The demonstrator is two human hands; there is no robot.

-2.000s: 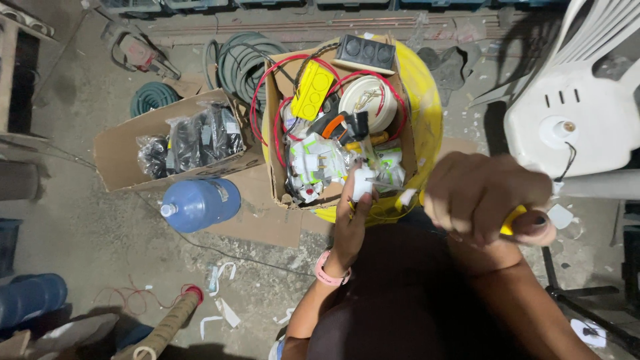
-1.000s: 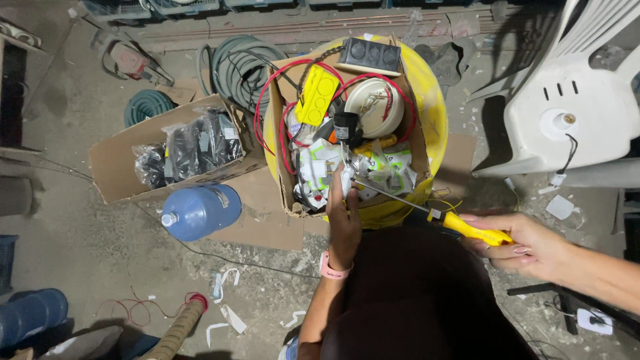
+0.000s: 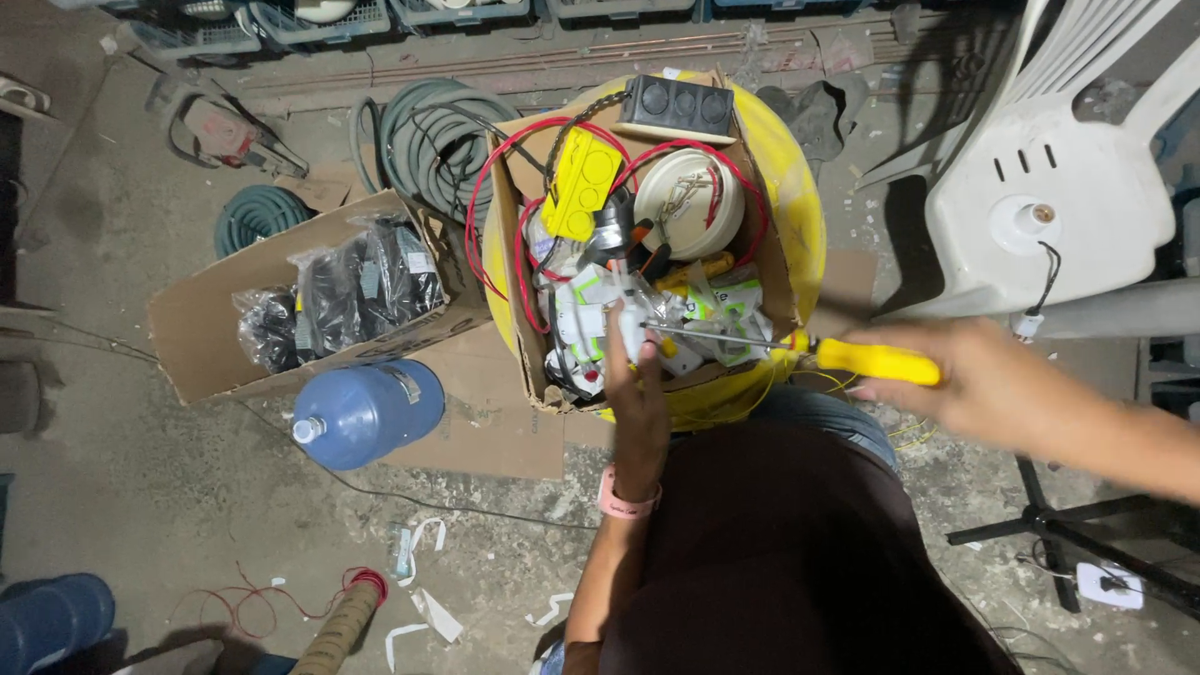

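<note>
My left hand (image 3: 639, 384), with a pink band at the wrist, holds a small white fitting (image 3: 632, 328) over the near part of an open cardboard box (image 3: 786, 272). From the right, my right hand (image 3: 923, 370) grips the yellow handle of a screwdriver (image 3: 877, 361); the tip of its shaft meets the fitting. In the box lie plastic-wrapped white parts (image 3: 577, 319), a yellow electrical box (image 3: 581, 183), a white tub (image 3: 689, 204) with screws, red cable (image 3: 492, 164) and orange-and-black tool handles (image 3: 647, 248). A dark socket box (image 3: 677, 103) rests at its far edge.
Left of the box are a carton (image 3: 197, 319) of bagged black parts, a blue water jug (image 3: 370, 412) and coiled grey hose (image 3: 436, 131). A white plastic chair (image 3: 1050, 197) stands at the right, above a black metal stand (image 3: 1039, 517). Blue crates (image 3: 328, 28) line the far side.
My right hand, nearer the left hand two seconds ago, has moved out to the right and holds the screwdriver by its handle. My left hand stays over the box with the white fitting.
</note>
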